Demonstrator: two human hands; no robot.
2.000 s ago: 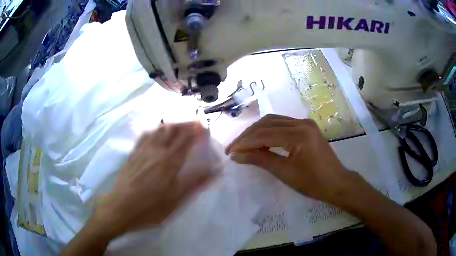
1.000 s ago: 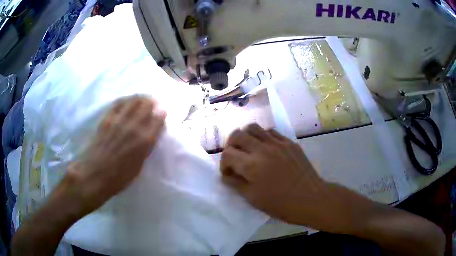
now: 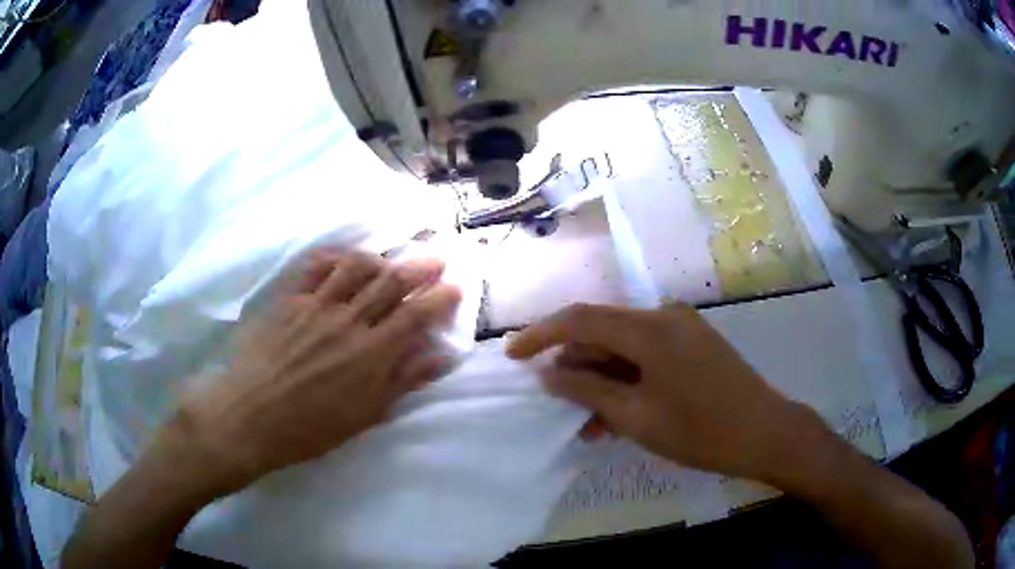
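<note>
White fabric point(image 3: 167, 222) lies bunched left of the needle area and spreads under my left hand to the table's front. My left hand point(image 3: 334, 345) lies flat on it, fingers slightly spread, just in front of the presser foot area. My right hand point(image 3: 634, 372) is at the fabric's right edge, fingers curled; its lower fingers are partly hidden, and whether they pinch the cloth cannot be told. The cream sewing machine head point(image 3: 668, 56) stands above. A shiny metal binder point(image 3: 529, 206) sits right of the needle. The needle is lost in glare.
Black-handled scissors point(image 3: 944, 328) lie on the right of the table. White tape point(image 3: 818, 233) runs down the bed toward the front edge, and another narrow strip point(image 3: 631, 250) hangs from the binder. A yellowed patch point(image 3: 748, 211) is on the bed. Dark blue cloth is at the far left.
My left hand has moved right, toward the needle area, from its place a second ago. My right hand has shifted slightly right. The fabric's edge near the front has moved with them.
</note>
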